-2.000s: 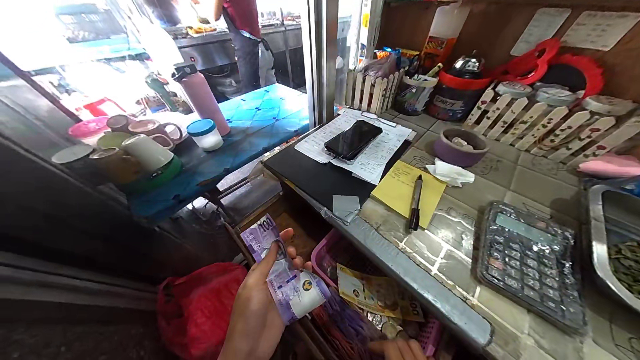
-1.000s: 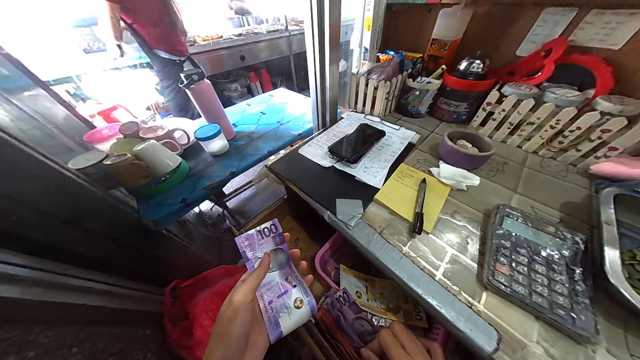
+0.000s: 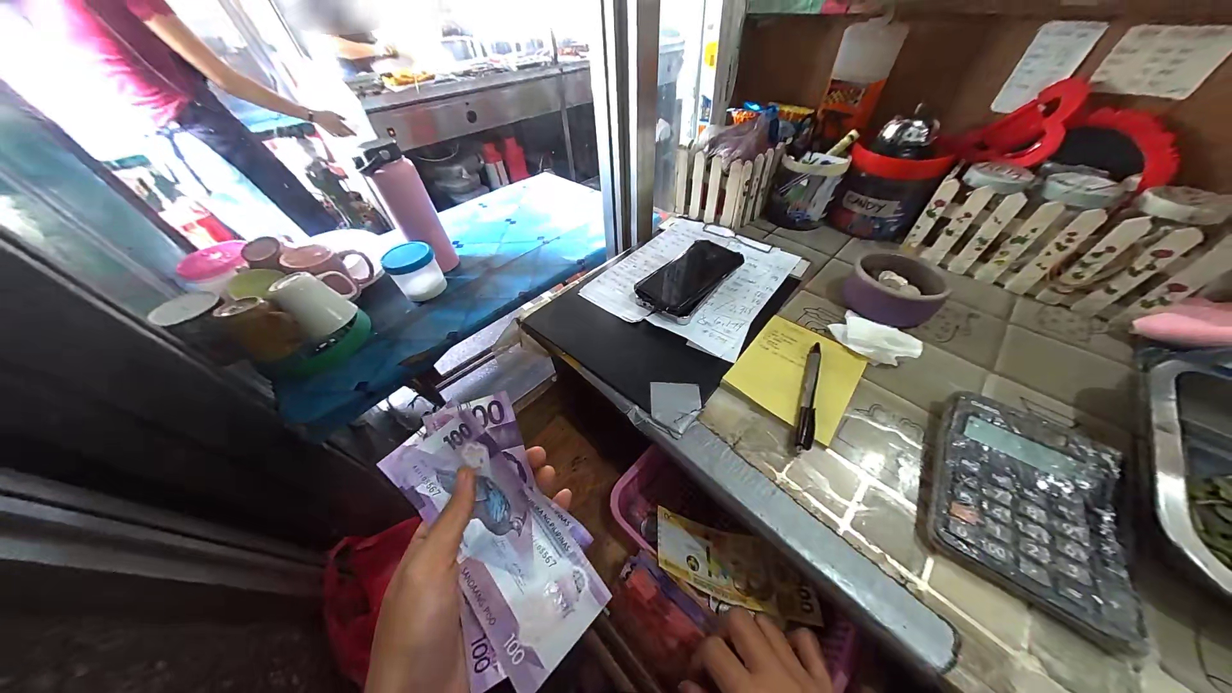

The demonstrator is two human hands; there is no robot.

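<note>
Several violet 100-peso banknotes (image 3: 520,539) are fanned in my left hand (image 3: 433,577), the thumb pressed on top. My right hand (image 3: 760,654) is at the lower edge, over a pink plastic basket (image 3: 630,491) below the counter; its fingertips are near the notes in the basket, and whether they grip one is hidden. A yellow banknote (image 3: 741,568) lies in the basket, with reddish and violet notes beside it. On the counter are a black smartphone (image 3: 688,277) on written papers, a black pen (image 3: 808,399) on a yellow notepad (image 3: 775,361), and a plastic-wrapped calculator (image 3: 1035,515).
A purple bowl (image 3: 895,289) and crumpled tissue (image 3: 876,339) sit near a small picket fence (image 3: 1020,236). At left, a blue table (image 3: 520,231) holds mugs (image 3: 313,306), a lidded jar (image 3: 414,271) and a pink bottle (image 3: 409,207). A red bag (image 3: 361,597) is low down; another person (image 3: 207,87) stands beyond the table.
The violet notes in my left hand are now spread into a wider fan with more of them showing. The person beyond the table has moved left, one arm stretched out.
</note>
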